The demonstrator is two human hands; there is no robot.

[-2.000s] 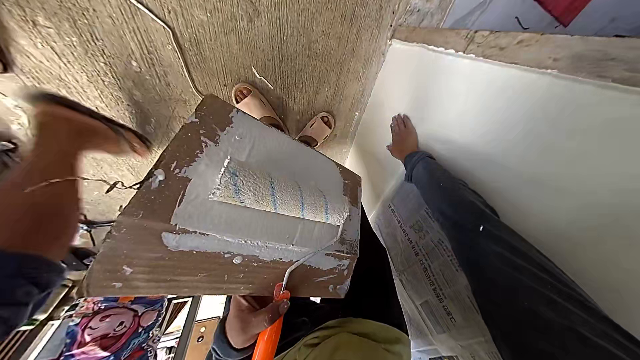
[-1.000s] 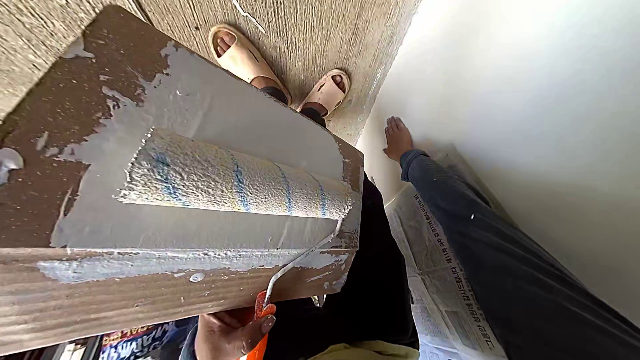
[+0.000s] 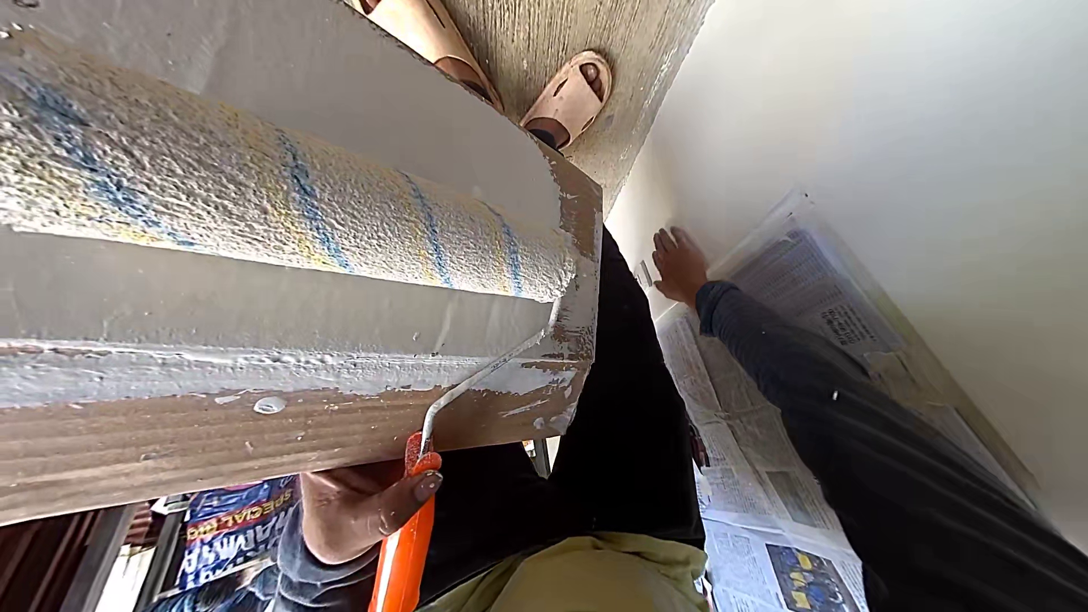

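Note:
My left hand, at the lower left, holds the orange handle of a paint roller, thumb across it, and sits under the edge of a paint-smeared cardboard piece. The roller's fuzzy cover, off-white with blue and yellow stripes, lies across grey-white paint on that cardboard. A bent wire frame joins cover and handle. My right hand rests with spread fingers against the white wall surface, holding nothing. Newspaper sheets hang or lie along the wall below my right sleeve.
My feet in beige sandals stand on the ribbed concrete floor beyond the cardboard. A printed sack and metal bars are at the lower left. The wall meets the floor at top centre.
The cardboard and roller have come much nearer to the camera. Another person's leg at the far left, seen two seconds ago, is out of view. My right hand stays at the wall.

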